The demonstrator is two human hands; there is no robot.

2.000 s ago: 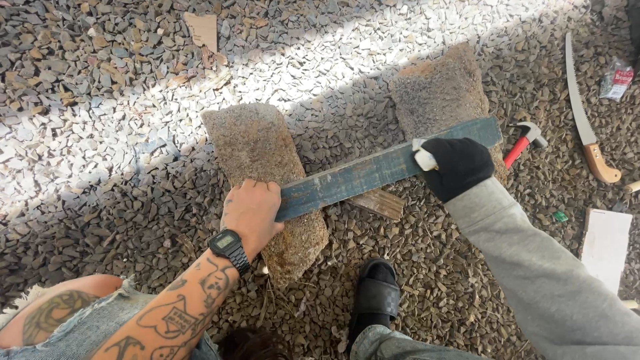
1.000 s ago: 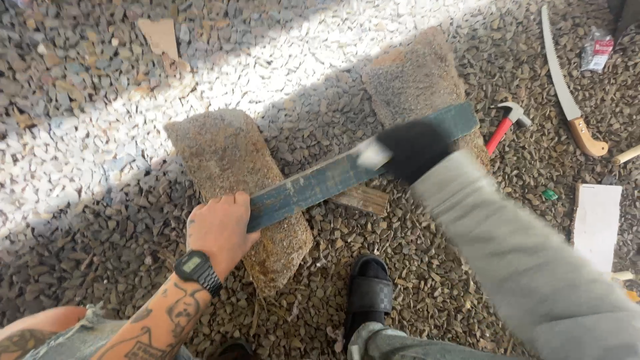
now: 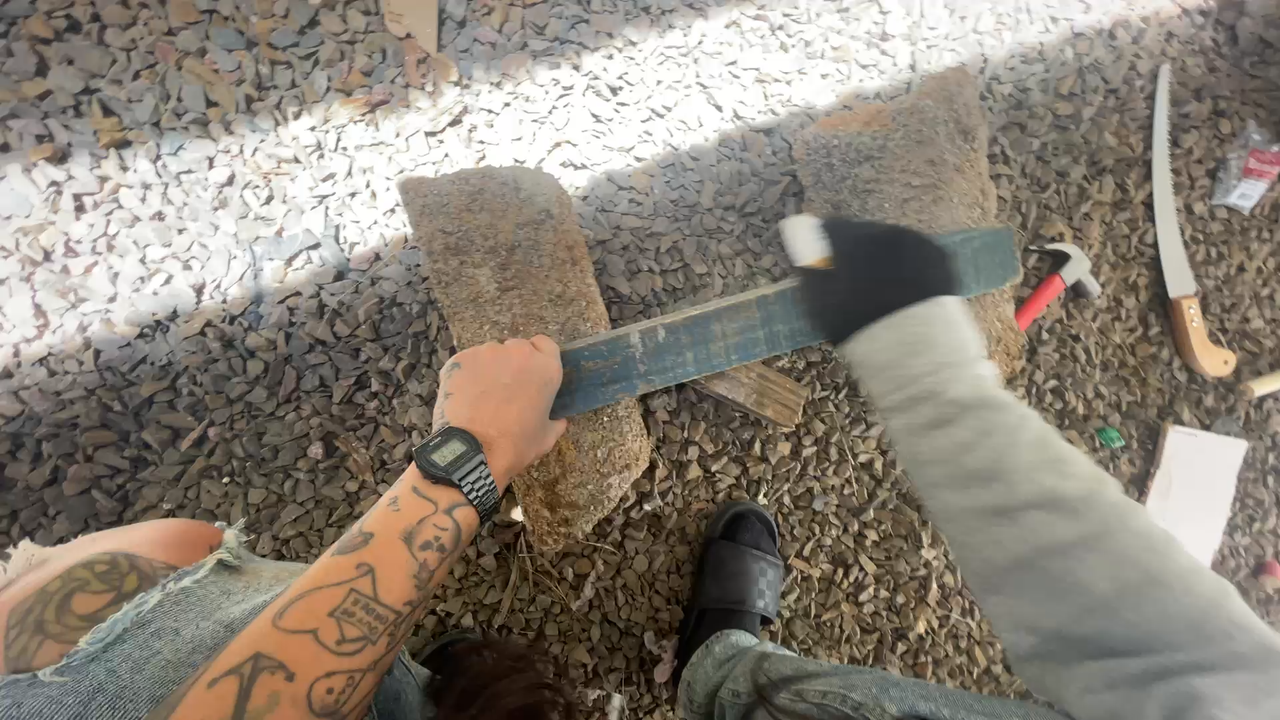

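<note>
A worn blue-painted wooden board [image 3: 700,345] lies slantwise across two rough stone slabs, the left slab [image 3: 510,260] and the right slab [image 3: 900,160]. My left hand [image 3: 503,400], bare and with a digital watch at the wrist, is closed around the board's left end. Over the right part of the board is my right hand [image 3: 875,270], blurred, in a black covering with a pale tip showing at its left. What lies under its palm is hidden, and whether its fingers grip anything cannot be seen. A short wooden offcut [image 3: 757,390] rests on the gravel below the board.
Right of the slabs lie a claw hammer [image 3: 1055,285] with a red handle, a curved pruning saw [image 3: 1180,230] with a wooden handle, a plastic packet [image 3: 1248,175] and a white panel [image 3: 1197,490]. My sandalled foot [image 3: 738,575] stands on the gravel below the board.
My right hand has shifted along the board, first toward my left hand and then back toward the board's right end. My left hand has kept its hold on the left end.
</note>
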